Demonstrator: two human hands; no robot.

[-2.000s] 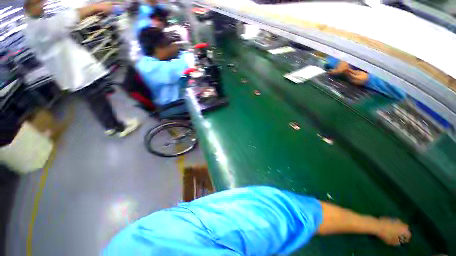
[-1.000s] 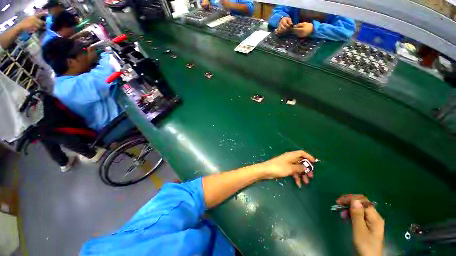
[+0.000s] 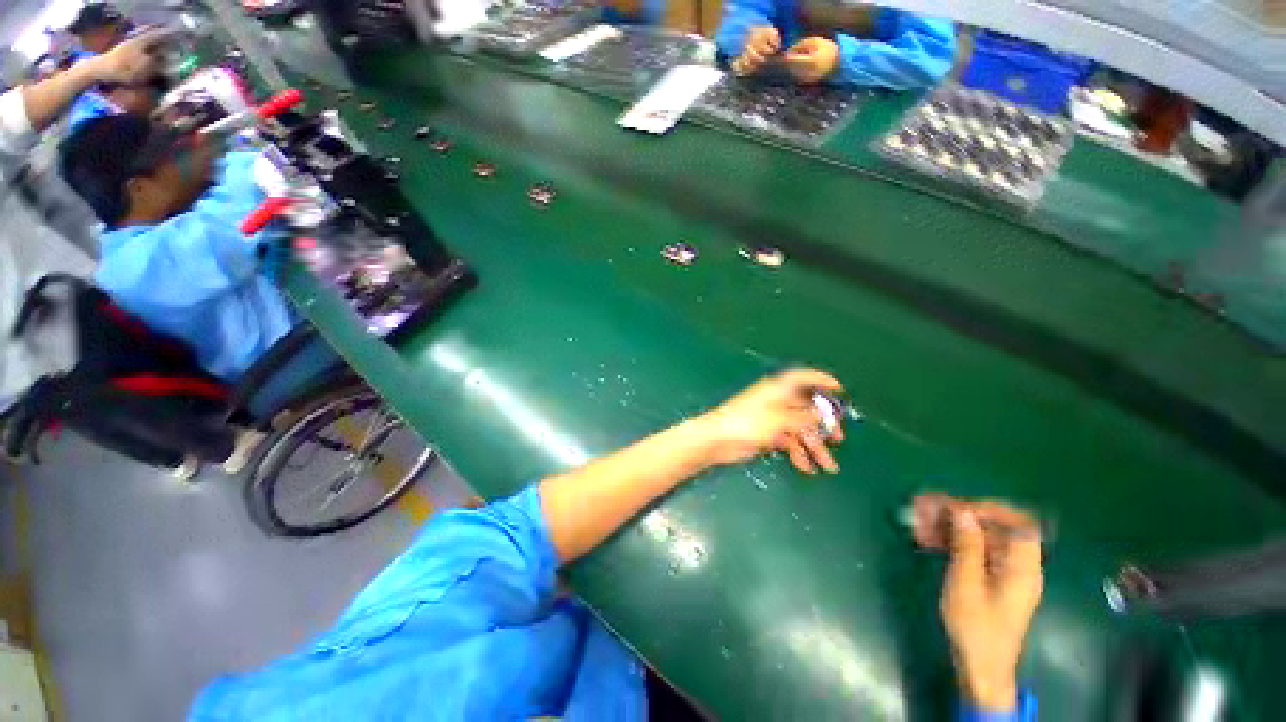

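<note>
My left hand [image 3: 773, 420] is over the green bench at the centre, its fingers closed around a small white-and-dark electronic module [image 3: 827, 412]. My right hand [image 3: 983, 571] is to the right and nearer to me, fingertips pinched together. Something small and dark seems to be at its fingertips, but blur hides what it is. The two hands are apart. A blue band [image 3: 999, 710] shows at the right wrist.
Several small modules [image 3: 680, 253] lie spaced along the green bench [image 3: 564, 339]. Blister trays [image 3: 976, 138] and a white sheet [image 3: 669, 99] lie along the far side, by another worker's hands. A black fixture with red handles [image 3: 370, 233] stands left, beside a seated person. A blurred dark object [image 3: 1213, 592] is at right.
Since two seconds ago the view has swung right and my right hand has come into the picture. In the last second both hands appear slightly further left and higher, the left still holding the module.
</note>
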